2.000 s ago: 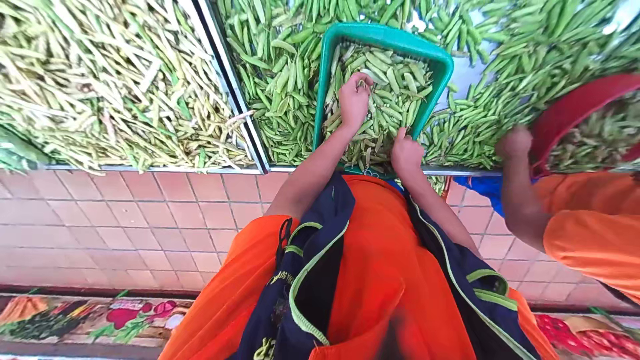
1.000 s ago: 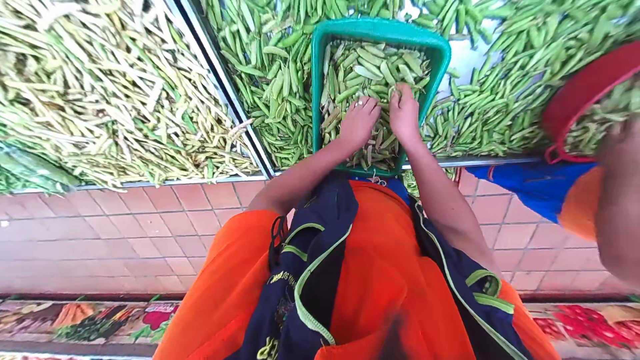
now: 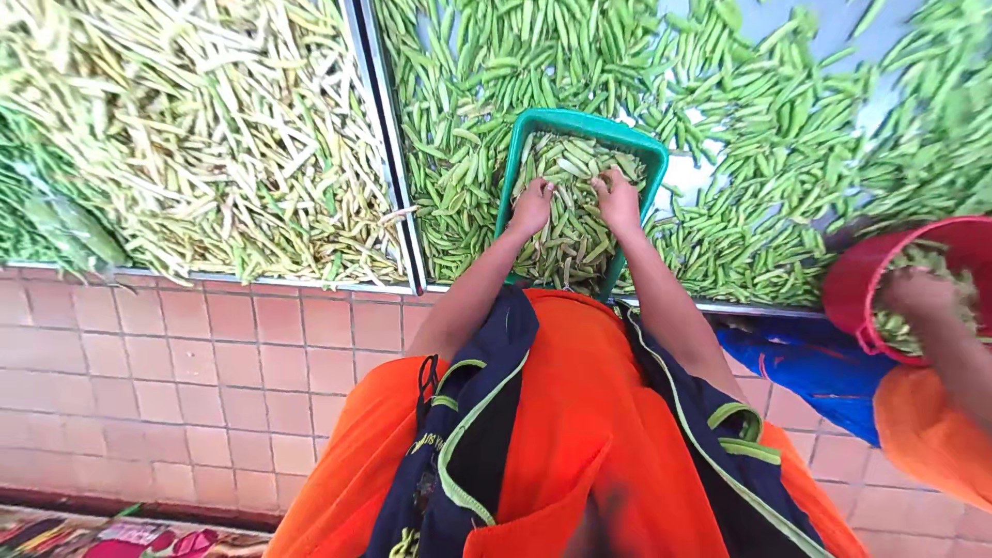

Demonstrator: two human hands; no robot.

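Observation:
A green plastic crate (image 3: 659,159) full of pea pods (image 3: 573,225) stands at the near edge of the display, against my front. Inside it, near its left wall, my left hand (image 3: 533,203) rests over the pods with fingers curled; whether a pod is between them I cannot tell. On the right side of the crate my right hand (image 3: 618,198) touches the pods with thumb and fingers bent, and its grip is not clear either. Both wrists pass over the crate's near half. Greener pods (image 3: 465,186) lie loose on the display around the crate.
Left of a metal divider (image 3: 395,155) lies a heap of pale bean pods (image 3: 232,139). A plastic bag (image 3: 70,225) lies at the far left. At the right, another person's hand (image 3: 921,294) is inside a red bucket (image 3: 845,287) of pods. The metal display edge (image 3: 744,308) runs nearby.
My hands, close together one second ago, are now apart over the pods. The other person's hand is now inside the red bucket. The view has shifted.

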